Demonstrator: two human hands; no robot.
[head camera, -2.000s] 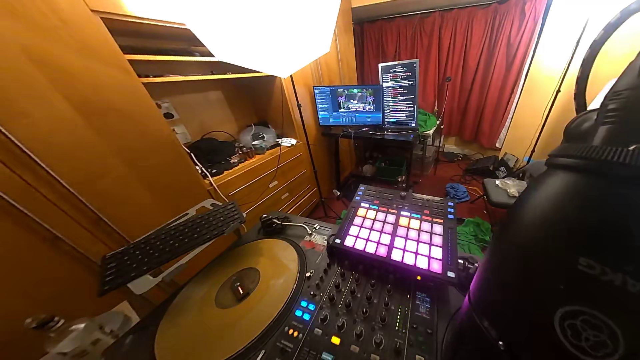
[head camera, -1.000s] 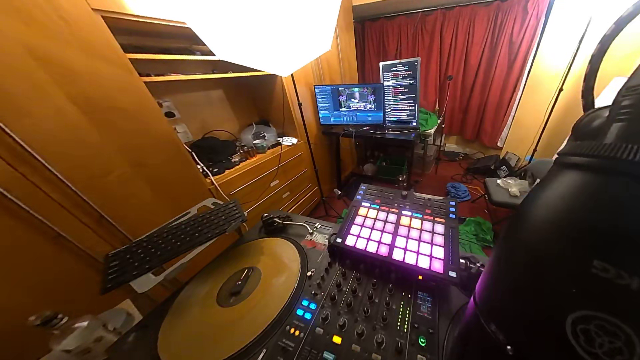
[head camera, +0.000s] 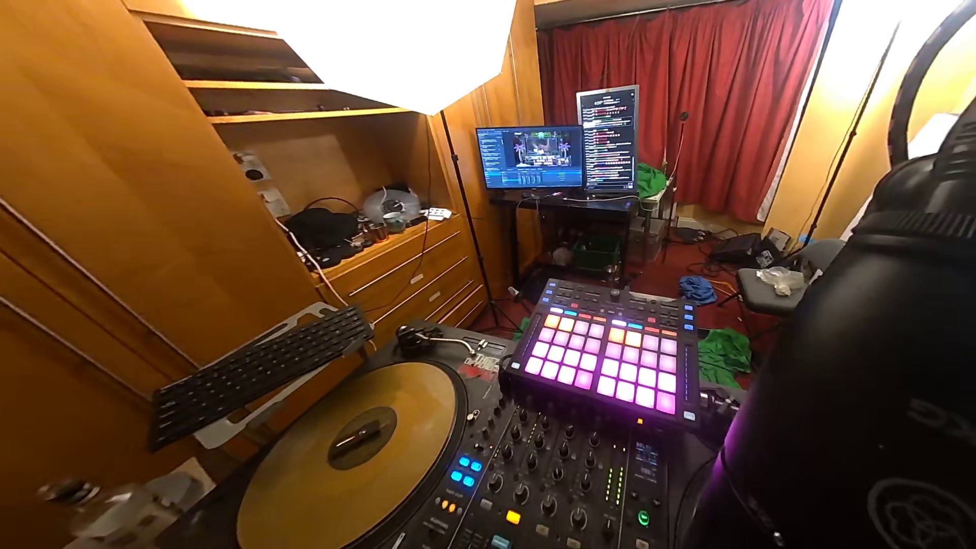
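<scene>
Neither of my hands shows in the head view. A turntable with a yellow record (head camera: 305, 465) on its platter stands at the lower left, its tonearm (head camera: 450, 340) behind the record. Right of it is a DJ mixer (head camera: 534, 488) with knobs and lit buttons. A pad controller (head camera: 602, 351) glowing pink, white and orange sits behind the mixer. A black keyboard (head camera: 259, 374) rests tilted on a stand at the left. Large and near at the right is a black AKG headphone or microphone part (head camera: 846, 381); which one I cannot tell.
A wooden cupboard (head camera: 84, 152) lines the left, a bright softbox (head camera: 412, 46) above. Two monitors (head camera: 530, 158) stand on a far desk (head camera: 564, 206). A light stand (head camera: 469, 213) rises behind the turntable. Green cloth (head camera: 723, 354), blue cloth (head camera: 697, 290) and cables lie about the red floor.
The picture on the far left monitor has changed. The mark on the record's centre label has turned slightly.
</scene>
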